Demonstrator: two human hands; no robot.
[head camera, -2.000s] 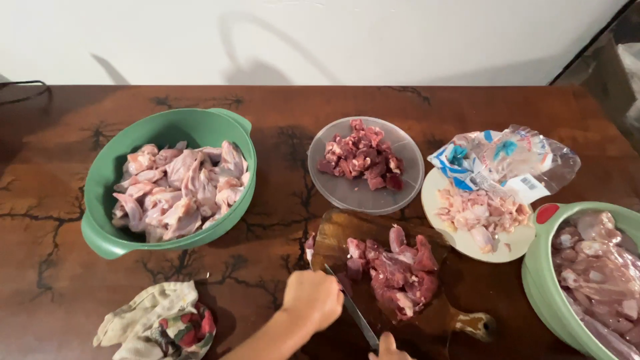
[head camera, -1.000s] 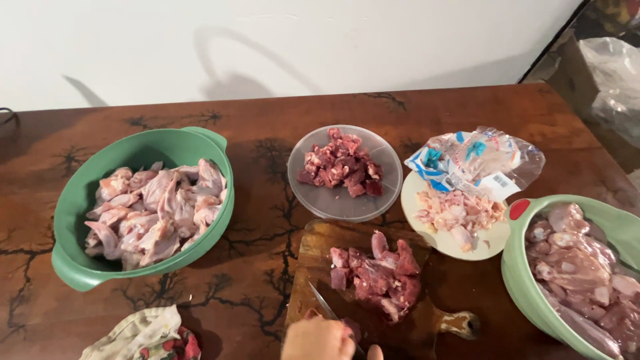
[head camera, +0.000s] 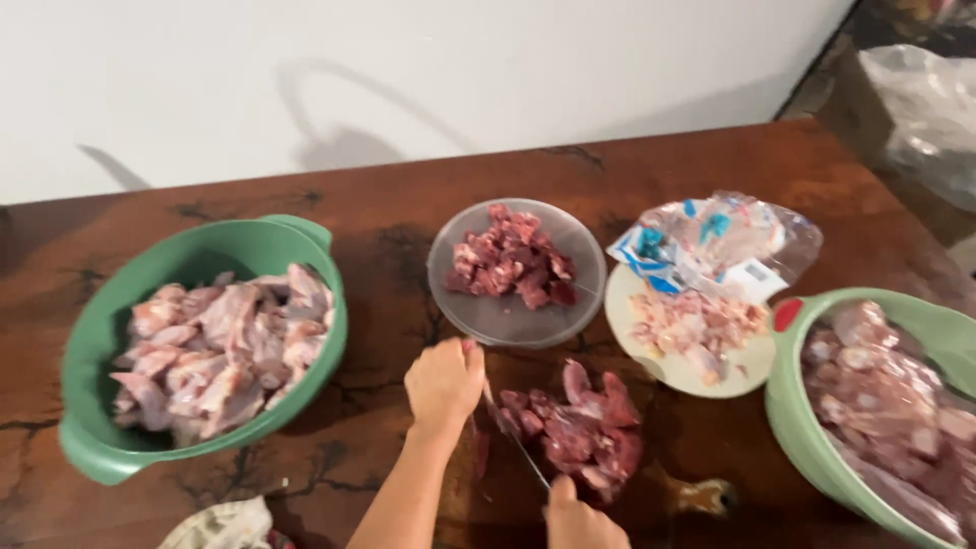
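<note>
My left hand (head camera: 446, 381) is closed at the left part of the wooden cutting board, with a small bit of pink meat at its fingertips. My right hand (head camera: 581, 518), at the bottom edge, grips a knife (head camera: 528, 457) whose blade slants up and left toward my left hand. Right of the blade lies a pile of dark red meat pieces (head camera: 587, 435); a thin strip of meat (head camera: 481, 450) lies left of it. The board's handle (head camera: 701, 496) shows at the lower right. Beyond the board, cut red meat (head camera: 511, 259) rests on a round translucent plastic lid (head camera: 518, 328).
A green bowl (head camera: 335, 335) of raw poultry pieces stands left, a light green bowl (head camera: 785, 396) of raw meat right. A cream plate (head camera: 717, 381) holds pale trimmings, partly under a plastic bag (head camera: 793, 236). A cloth (head camera: 221, 526) lies at bottom left.
My left hand has moved up from the bottom edge, toward the plastic lid. The knife is still in my right hand. The view has shifted somewhat.
</note>
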